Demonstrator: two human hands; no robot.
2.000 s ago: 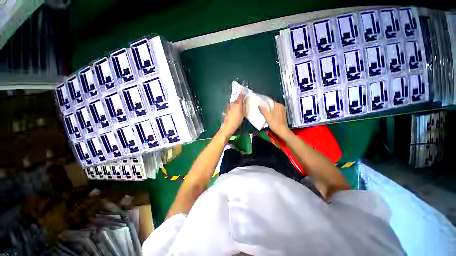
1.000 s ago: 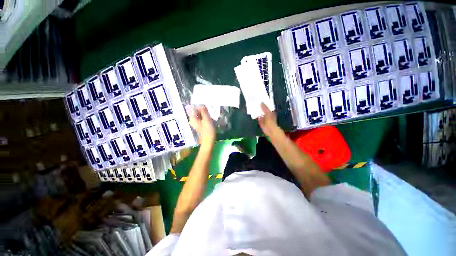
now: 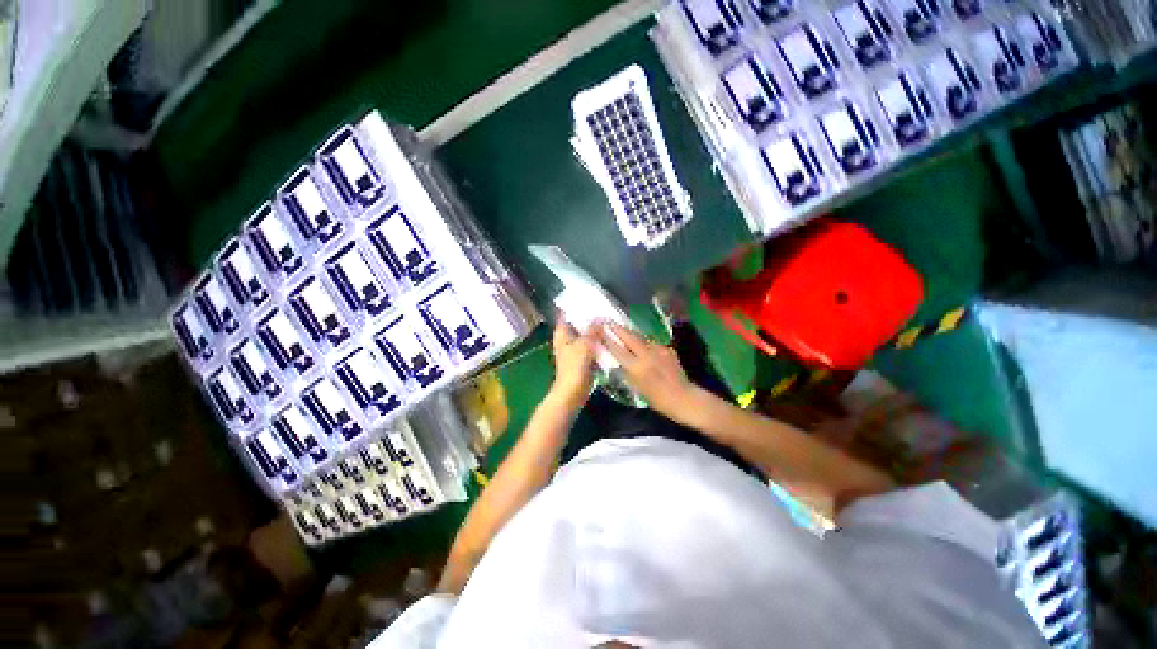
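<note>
A white sheet (image 3: 586, 294), folded or stacked, is held at the bench's near edge. My left hand (image 3: 576, 353) grips its near left side and my right hand (image 3: 641, 361) grips its near right side; the hands almost touch. A pale, shiny piece sticks out at its far end. A pile of sticker sheets (image 3: 632, 159) with dense dark pieces lies on the green bench top, beyond my hands and to the right. Fingertip detail is blurred.
Stacked filled trays (image 3: 333, 298) stand at the left and another stack (image 3: 875, 95) stands at the upper right, each with modules in its pockets. A red plastic stool (image 3: 843, 297) is by the bench at the right. More filled trays show below the left stack.
My hands have come together near the bench's near edge around the white sheet. The sticker sheet pile now lies released, dark grid showing. The view has turned, so stacks and stool sit differently.
</note>
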